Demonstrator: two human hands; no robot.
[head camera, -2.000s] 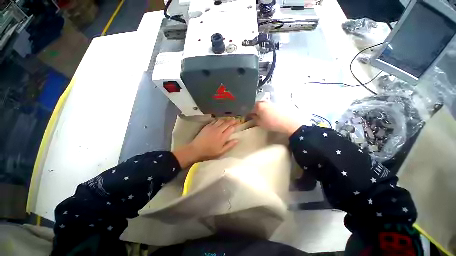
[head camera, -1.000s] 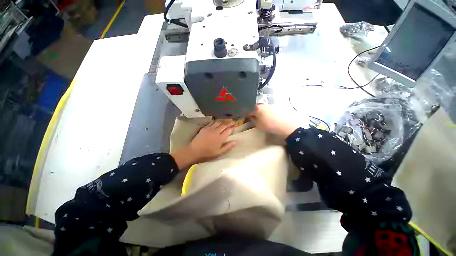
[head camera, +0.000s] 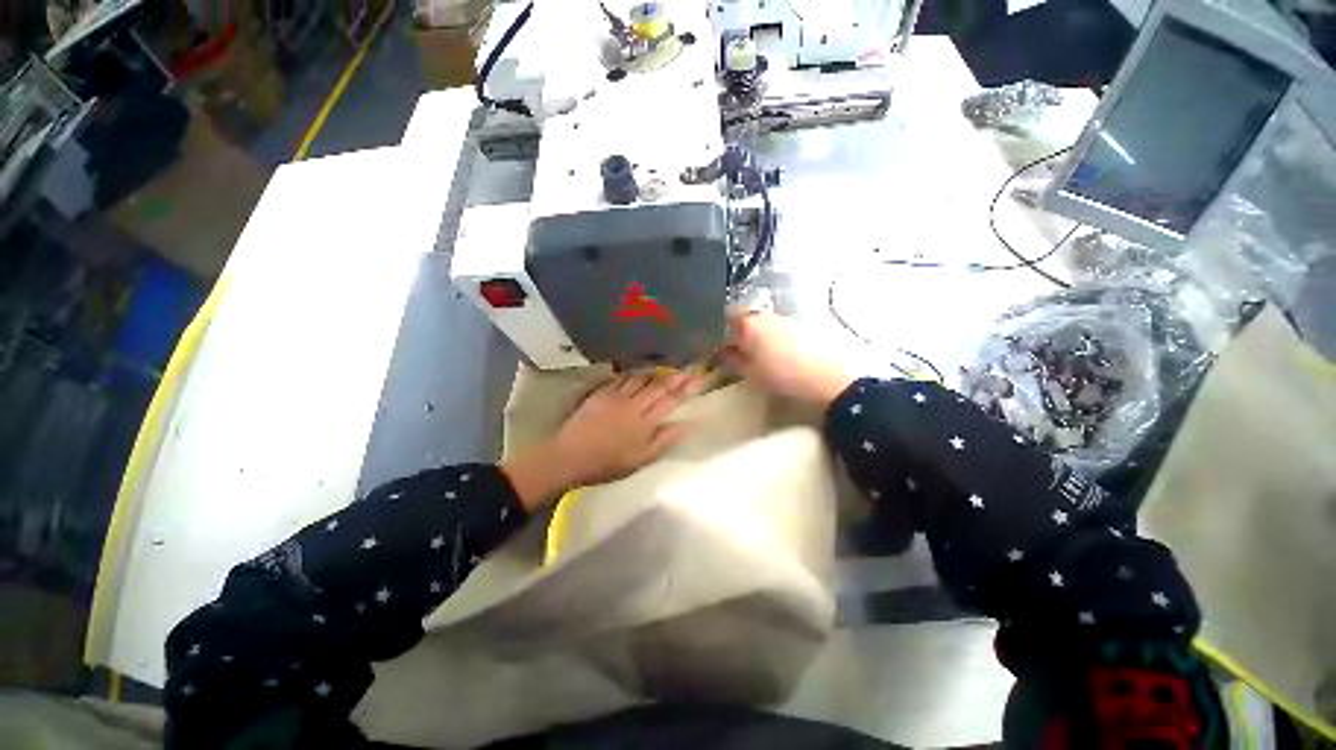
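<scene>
A beige bag body (head camera: 703, 528) with a yellow edge strip lies in front of me, its far edge under the head of the pattern sewing machine (head camera: 627, 286). My left hand (head camera: 623, 422) lies flat on the bag near that edge, fingers pointing towards the machine head. My right hand (head camera: 777, 356) is at the right of the head, its fingertips closed at the bag's far edge. The fingertips are small and partly hidden, so what exactly they pinch besides the edge cannot be told.
Right of the machine are a clear plastic bag of small metal hardware (head camera: 1070, 378), a thin black cable and a tilted touchscreen (head camera: 1179, 117). Beige panels with yellow edges (head camera: 1267, 506) lie at the far right. A white table wing (head camera: 264, 366) extends at the left.
The view has shifted slightly, so the machine head sits a little lower and further left. Both hands stay at the bag edge with almost no movement.
</scene>
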